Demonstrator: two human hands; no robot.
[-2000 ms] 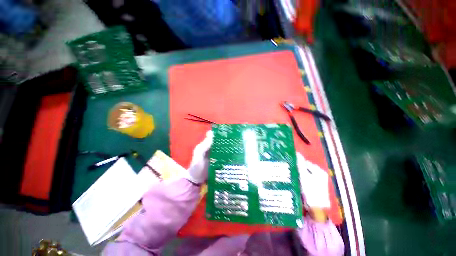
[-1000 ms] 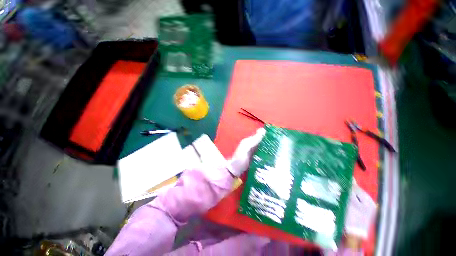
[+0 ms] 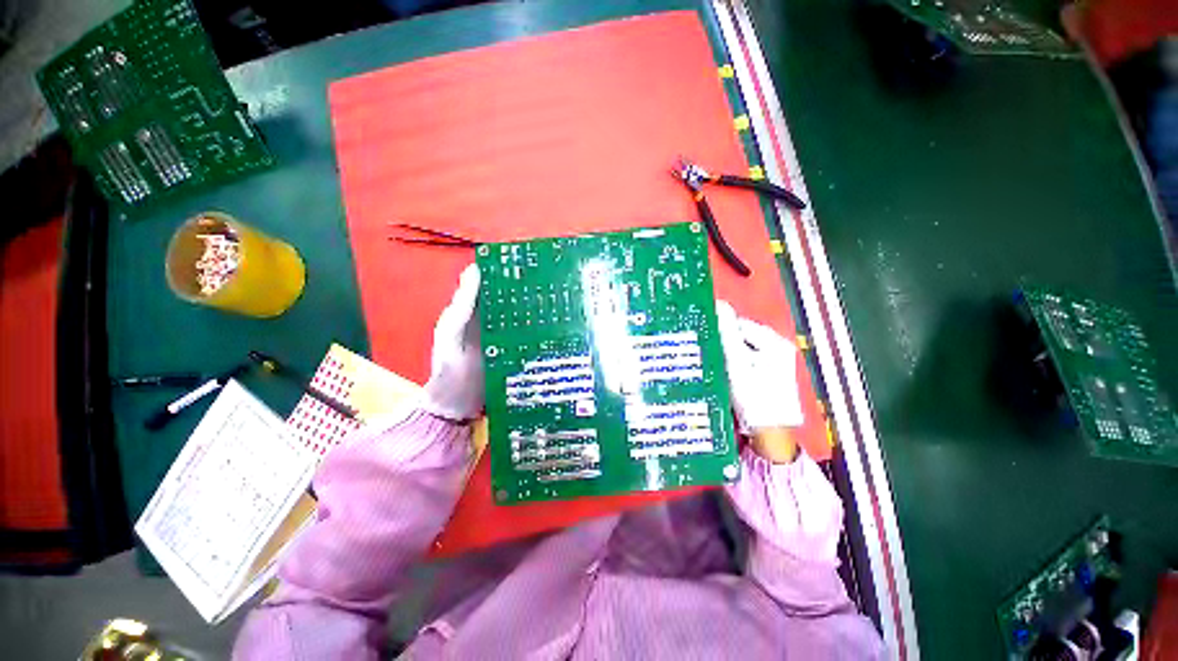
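A green circuit board point(image 3: 607, 362) is held over the near part of the red mat point(image 3: 530, 129), its side with four blocks of silvery-white stripes facing me. My left hand point(image 3: 456, 346), in a white glove, grips its left edge. My right hand point(image 3: 762, 375), also gloved, grips its right edge. The fingers under the board are hidden. Dark tweezers point(image 3: 433, 238) lie on the mat, touching the board's upper left corner in view. Side cutters point(image 3: 730, 207) with black-orange handles lie open at the mat's right.
A yellow cup point(image 3: 265, 274) holds white-pink bits. Another green board point(image 3: 155, 110) stands at the far left. A record sheet point(image 3: 226, 497), red-dotted label sheet point(image 3: 323, 403) and marker pen point(image 3: 187, 403) lie left. A black bin point(image 3: 91, 375) is beyond. The conveyor point(image 3: 956, 258) at right carries boards.
The view has shifted and turned, showing the bench nearer and more of the conveyor. The board, tilted a second ago, now appears nearly square to me. Both hands keep their grip.
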